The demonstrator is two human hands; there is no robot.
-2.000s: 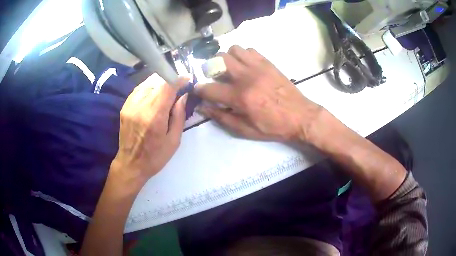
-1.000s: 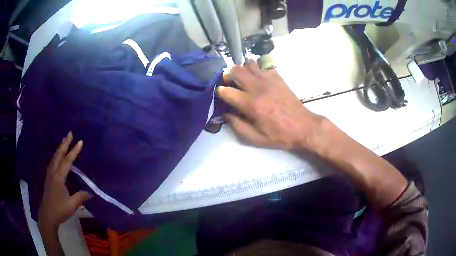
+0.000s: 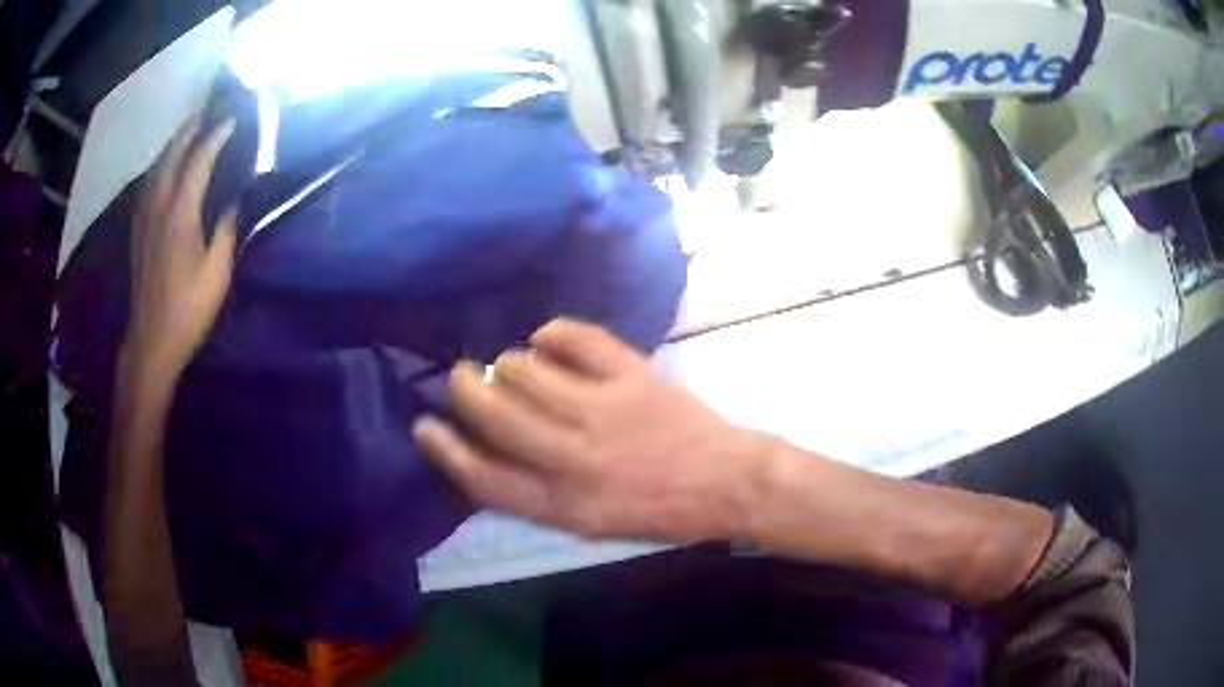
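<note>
The navy-purple garment (image 3: pixel 403 255) with narrow white strips lies bunched on the table left of the needle area, its right edge near the machine head. My left hand (image 3: pixel 181 255) lies on the garment's far left side, fingers pointing up; whether it grips the cloth I cannot tell. My right hand (image 3: pixel 591 436) is over the garment's near right part, fingers curled with the fingertips at the cloth; it is slightly blurred and its grip is unclear. The needle area (image 3: pixel 711 188) is washed out by the lamp.
The machine head (image 3: pixel 993 54) with blue lettering stands at the back. Dark scissors (image 3: pixel 1027 255) lie under the machine arm. The white table (image 3: pixel 832 362) has a curved front edge. Something orange (image 3: pixel 322 658) shows below the table at lower left.
My right hand has moved from the needle area toward me and left. My left hand left the needle area, then moved up the garment's left side. The garment is turned and bunched differently.
</note>
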